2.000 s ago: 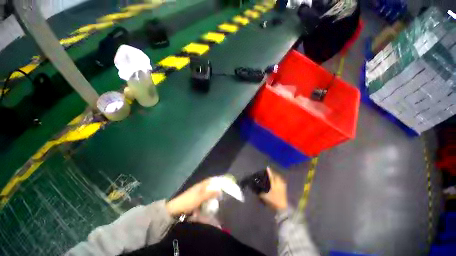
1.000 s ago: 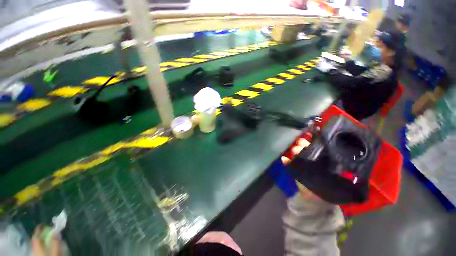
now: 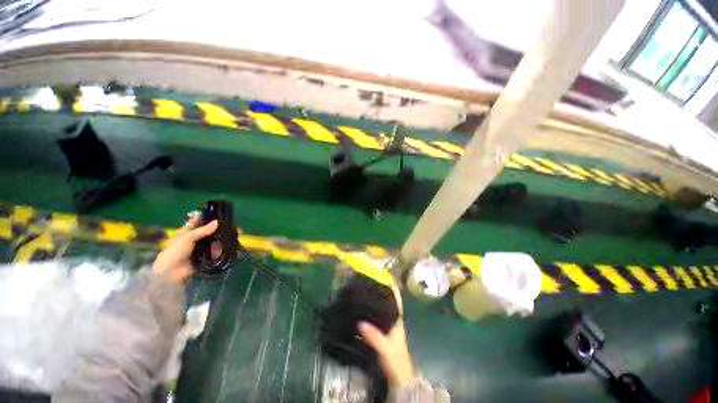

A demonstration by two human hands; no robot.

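My left hand (image 3: 179,250) holds a looped bundle of black power cord (image 3: 216,240) over the near striped edge of the belt. My right hand (image 3: 390,350) is on a blurred dark block (image 3: 356,321), which looks like a power socket, above the clear plastic sheet (image 3: 264,315). A thin cord runs between the two. Another black socket (image 3: 582,340) with its cord lies on the green bench at the right. A white wiping cloth (image 3: 191,324) lies between my left sleeve and the plastic sheet.
White plastic bags (image 3: 67,323) lie at the left. A tape roll (image 3: 429,278) and a pale bottle (image 3: 472,301) topped with white cloth (image 3: 512,282) stand near a slanted post (image 3: 480,157). Several black items lie on the recessed belt (image 3: 268,173). A red edge shows at the lower right corner.
The view has turned left, and the red crate has almost left the picture. The dark block has moved from over the crate to over the plastic sheet. My left hand now holds the cord bundle.
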